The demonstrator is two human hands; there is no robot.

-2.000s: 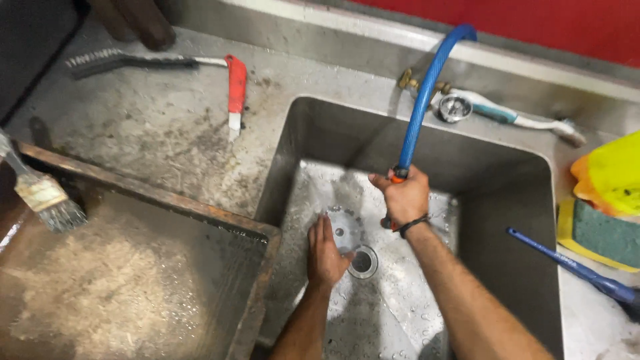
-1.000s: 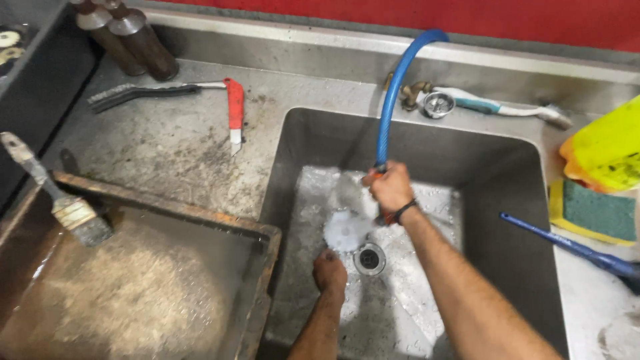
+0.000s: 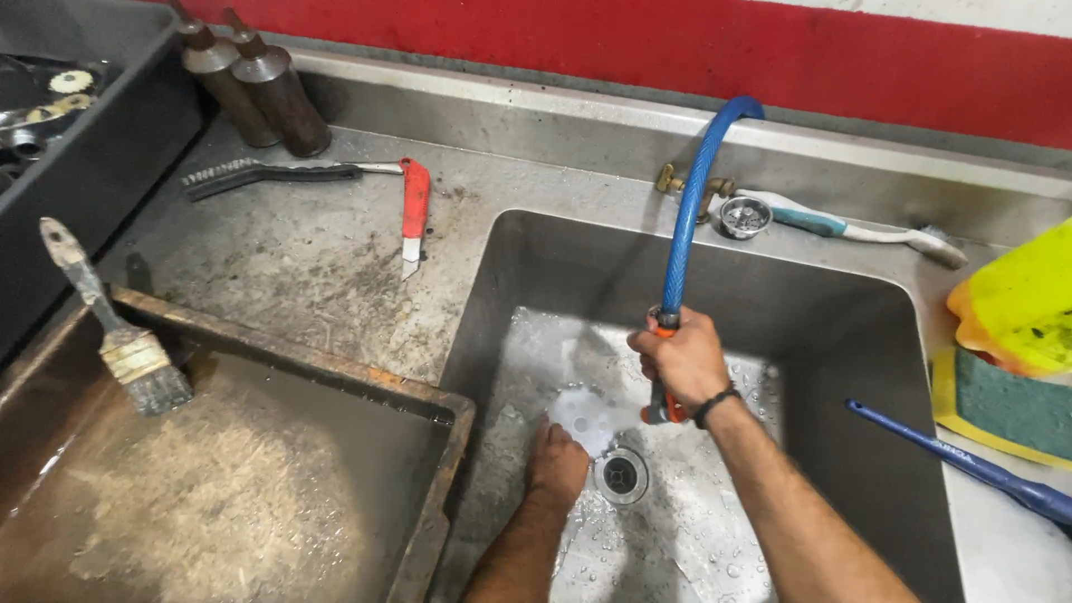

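My right hand [image 3: 688,358] is closed around an orange and grey spray nozzle [image 3: 662,410] on the end of a blue braided hose [image 3: 693,201], over the middle of the metal sink [image 3: 846,352]. A whitish spray comes from the nozzle toward a pale round disc with holes [image 3: 584,419], just up and left of the sink drain [image 3: 621,475]. At the disc's lower left edge is my left hand [image 3: 559,462]; its fingertips touch the disc, and whether they pinch it I cannot tell.
Left of the sink stands a rusty tray [image 3: 335,364] of murky liquid, with a paintbrush [image 3: 138,356] on its rim. A wire brush [image 3: 276,173], red-handled cutter [image 3: 415,201], drain strainer [image 3: 744,215], white brush [image 3: 825,222], sponge [image 3: 1005,402], yellow bottle [image 3: 1022,301] and blue handle [image 3: 955,456] lie around.
My left hand lay spread over the disc two seconds ago; now it is at the disc's lower left edge. Spray now reaches the disc. The view has shifted.
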